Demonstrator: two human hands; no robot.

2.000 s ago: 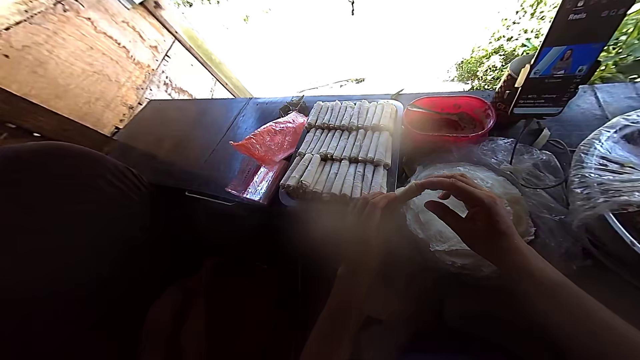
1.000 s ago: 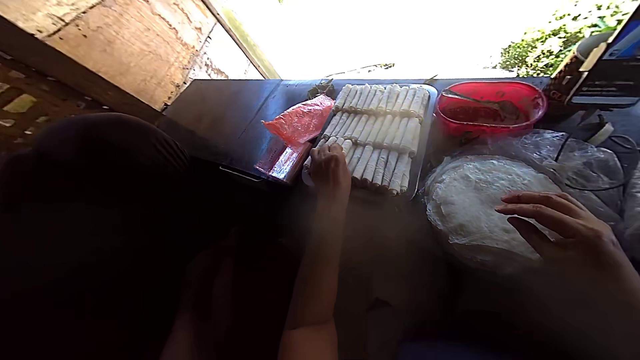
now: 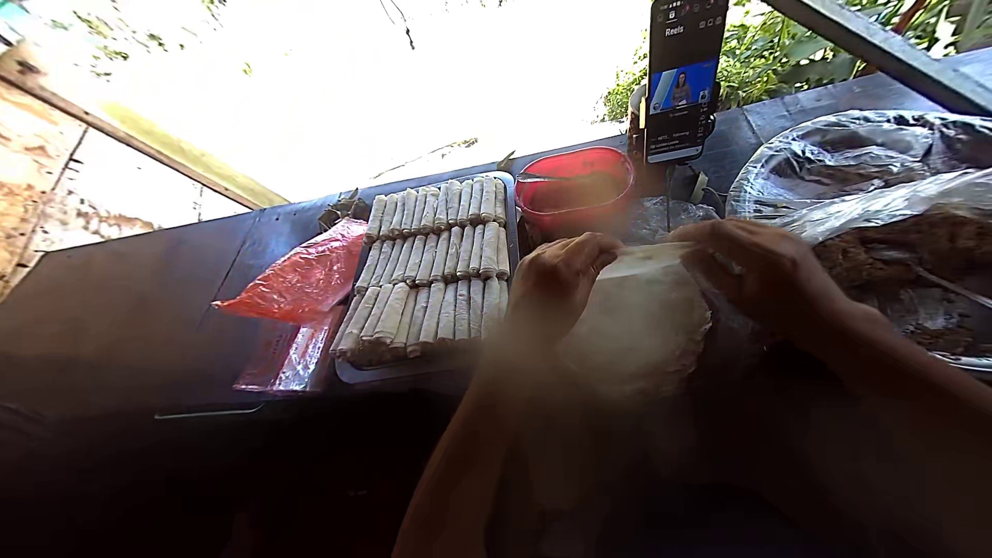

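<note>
Both my left hand [image 3: 562, 283] and my right hand [image 3: 748, 263] pinch the far edge of a thin round wrapper sheet [image 3: 647, 260], one at each side. Beneath it lies a pale round stack of wrappers [image 3: 643, 333], blurred toward its near side. Left of my hands, a metal tray [image 3: 372, 373] holds rows of pale rolled wrappers [image 3: 442, 256], laid side by side. A red plastic bowl [image 3: 573, 186] with a spoon in it stands beyond my hands; its contents are blurred.
A red plastic bag [image 3: 302, 275] and a shiny packet [image 3: 287, 360] lie left of the tray. A smartphone [image 3: 682, 85] stands upright at the back. At the right is a plastic-covered basin [image 3: 837, 155] with brown filling [image 3: 891, 256] and a utensil.
My left hand has moved from the rolls on the tray to the wrapper stack. My right hand has moved onto the wrapper, and both now hold its edge. The view has shifted.
</note>
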